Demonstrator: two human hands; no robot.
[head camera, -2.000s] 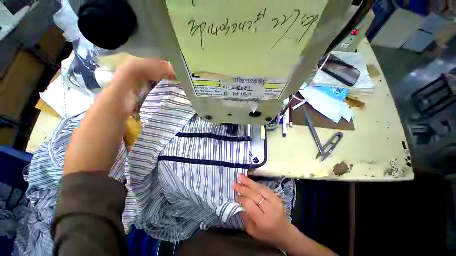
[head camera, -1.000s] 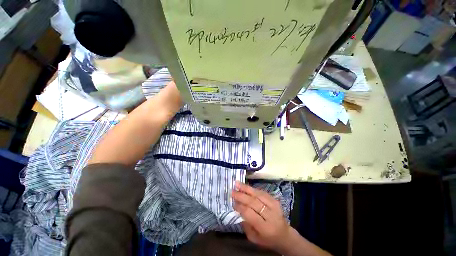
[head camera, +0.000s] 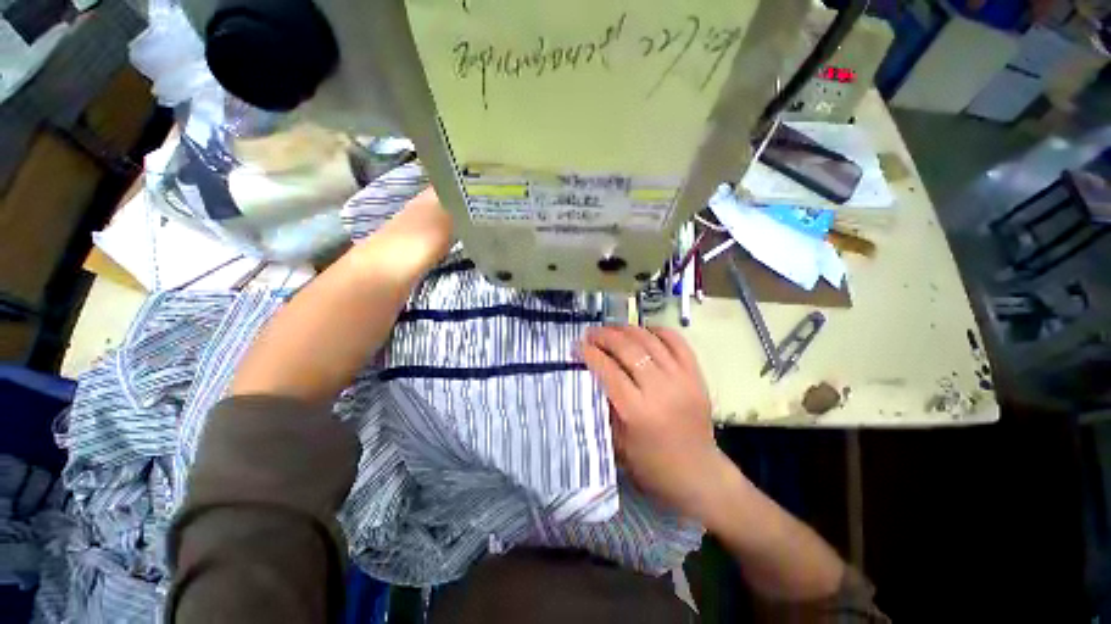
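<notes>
A striped garment piece (head camera: 512, 427) with dark bands (head camera: 487, 371) lies under the sewing machine head (head camera: 560, 134) and hangs over the table's front edge. My right hand (head camera: 658, 396) is on the cloth's right edge, just below the needle area, fingertips on the fabric; whether it pinches the edge is unclear. My left forearm reaches across the cloth; my left hand (head camera: 426, 223) is mostly hidden behind the machine head, so its fingers do not show. The needle and presser foot are largely hidden.
Thread snips (head camera: 798, 345) and a thin grey tool (head camera: 753, 311) lie right of the needle area. Pens (head camera: 686, 287), paper slips (head camera: 768, 238) and a phone (head camera: 808, 166) are behind them. A clear plastic bag (head camera: 262, 195) and more striped cloth (head camera: 152, 378) are at left.
My right hand has moved up along the cloth's edge towards the needle. My left hand, earlier visible left of the machine, has moved in behind the head. The cloth's lower right corner now lies flatter.
</notes>
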